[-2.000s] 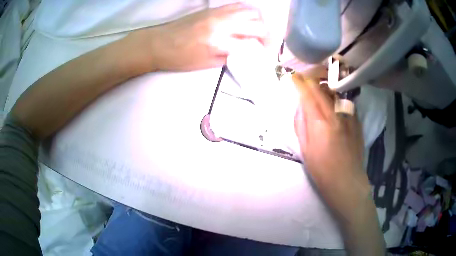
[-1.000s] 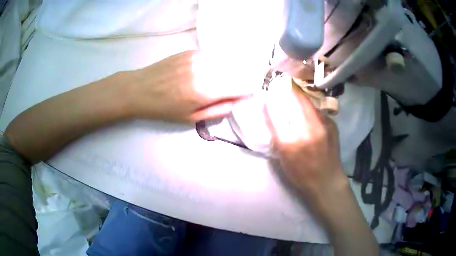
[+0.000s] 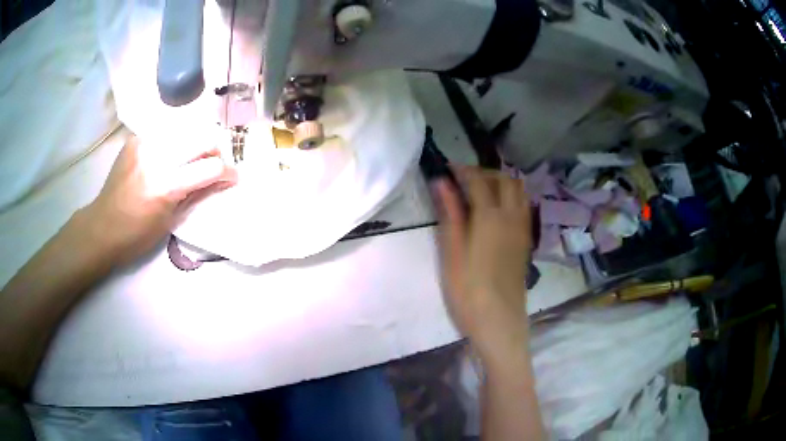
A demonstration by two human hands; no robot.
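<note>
The white fabric piece (image 3: 371, 146) lies over the machine bed with a rounded free edge, partly washed out by glare. The presser foot and needle (image 3: 239, 142) stand over it. My left hand (image 3: 138, 202) lies on the cloth just left of the foot, holding it down, with its fingertips lost in glare. My right hand (image 3: 487, 250) is right of the cloth, slightly blurred, with its fingers around a slim dark tool (image 3: 433, 157) that looks like thread snips. The palm hides most of the tool.
The sewing machine arm (image 3: 414, 39) crosses the top, with a blue-grey block (image 3: 181, 52) above the left hand. Pink and white scraps (image 3: 569, 211) and a yellow-handled tool (image 3: 664, 288) are at right. White cloth (image 3: 612, 362) hangs below the table edge.
The view has swung right. My right hand has left the cloth by the needle, moved right and taken hold of the dark tool. My left hand is now closer to the presser foot.
</note>
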